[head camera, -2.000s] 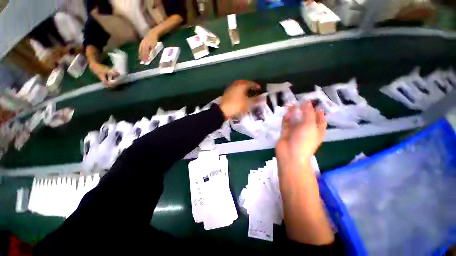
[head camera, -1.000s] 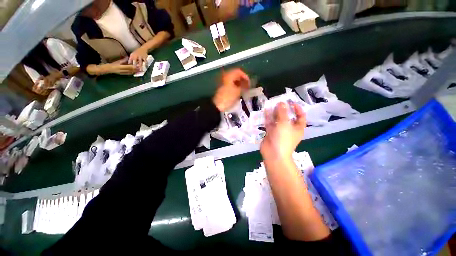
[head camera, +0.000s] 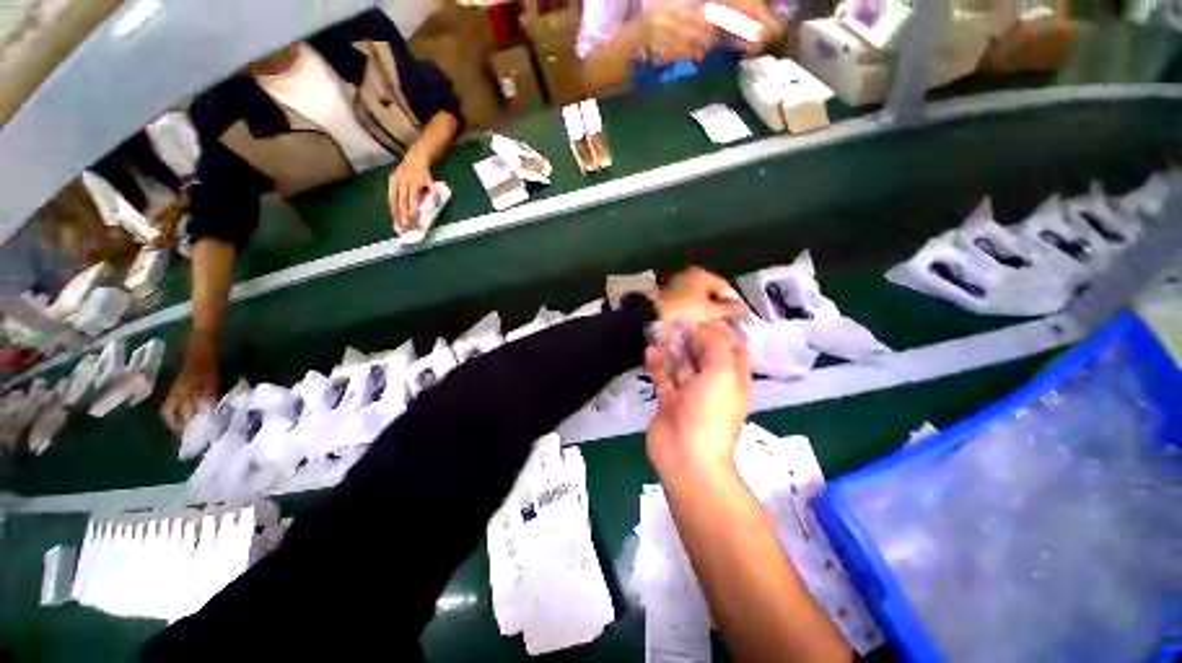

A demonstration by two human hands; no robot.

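My left hand (head camera: 697, 295), in a black sleeve, is over the row of wrapped products, its fingers close to my right fingertips. Whether it pinches anything is too blurred to tell. My right hand (head camera: 700, 395) is palm up with curled fingers and holds small clear plastic pieces (head camera: 677, 339). White wrapped products (head camera: 787, 301) with dark items inside stand in a row on the dark green conveyor (head camera: 519, 268). The hands hide part of this row. The blue bin (head camera: 849, 544) at the right holds many clear pieces.
Leaflets (head camera: 674, 570) and a white stack of flat blanks (head camera: 551, 557) lie on the near bench. A comb-like row of white boxes (head camera: 162, 557) is at left. Across the conveyor, a person's hand (head camera: 195, 389) reaches to the row's left end. A metal post (head camera: 914, 58) stands behind.
My left hand has moved right, close to my right hand. The wrapped products have shifted leftward. The person opposite has reached one arm over the conveyor.
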